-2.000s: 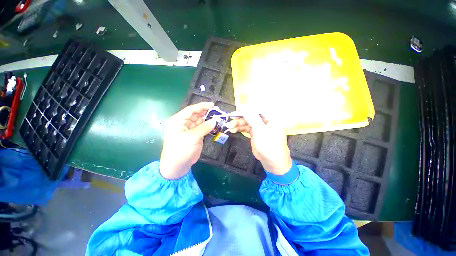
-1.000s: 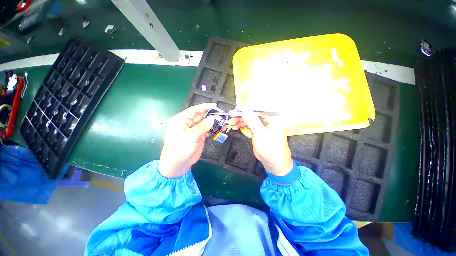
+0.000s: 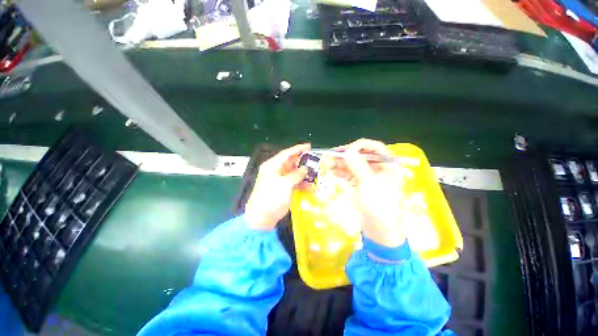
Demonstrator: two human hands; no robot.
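Observation:
My left hand (image 3: 277, 186) holds a small dark and white module (image 3: 309, 167) in its fingertips at the picture's middle. My right hand (image 3: 371, 190) is beside it and holds thin metal tweezers (image 3: 387, 159), which point left toward the module. Whether the tweezer tips touch the module cannot be told. Both hands are above the left and upper part of the yellow tray (image 3: 451, 230). Glare washes out the tray's inside, so small parts there are unclear. The dark foam tray (image 3: 467, 216) lies under the yellow tray.
A black blister tray (image 3: 62, 216) is at the left. Stacked black trays (image 3: 534, 243) stand at the right, beside one holding modules. A grey post (image 3: 124, 85) rises at the left. Modules lie on the green belt (image 3: 367, 98). Black trays (image 3: 377, 33) and papers are across it.
The view has tilted up and shows the bench beyond the belt. Against the yellow tray, both hands are now over it, further right than before. The module and tweezers are still held.

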